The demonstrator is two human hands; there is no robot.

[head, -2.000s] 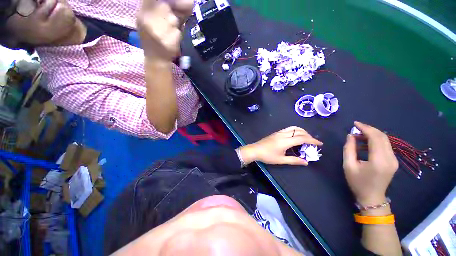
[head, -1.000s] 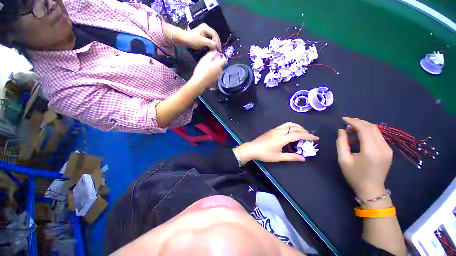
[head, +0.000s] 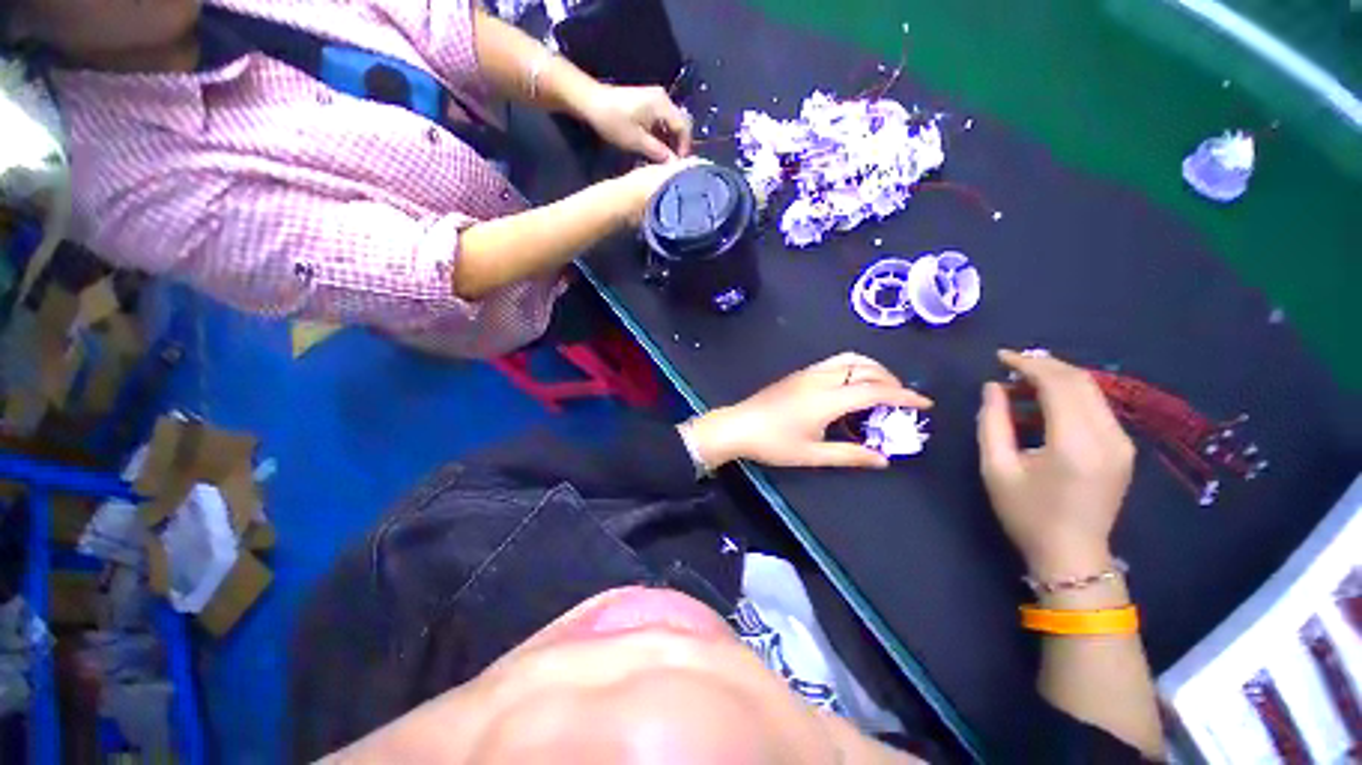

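My left hand [head: 807, 416] rests on the black bench with its thumb and fingers around a small jagged white plastic part [head: 896, 431]. My right hand [head: 1061, 463] is to its right, thumb and index finger apart, with no part clearly visible between them. A bundle of red wire leads [head: 1173, 426] with tiny white ends lies beside and partly behind my right hand. A heap of white-purple parts [head: 844, 165] lies further back. Two pale purple plastic rings [head: 944, 287] lie between the heap and my hands, one leaning on the other.
A black lidded cup [head: 702, 239] stands near the bench edge, beside a neighbouring worker's hands [head: 642, 127]. A white foam tray [head: 1217, 702] with red wire bundles is at the lower right. A purple-white part [head: 1219, 165] sits on the green conveyor.
The view has shifted slightly. The neighbour's raised hand has come down near the cup. The part on the conveyor has moved away along it. My hands have kept almost the same pose.
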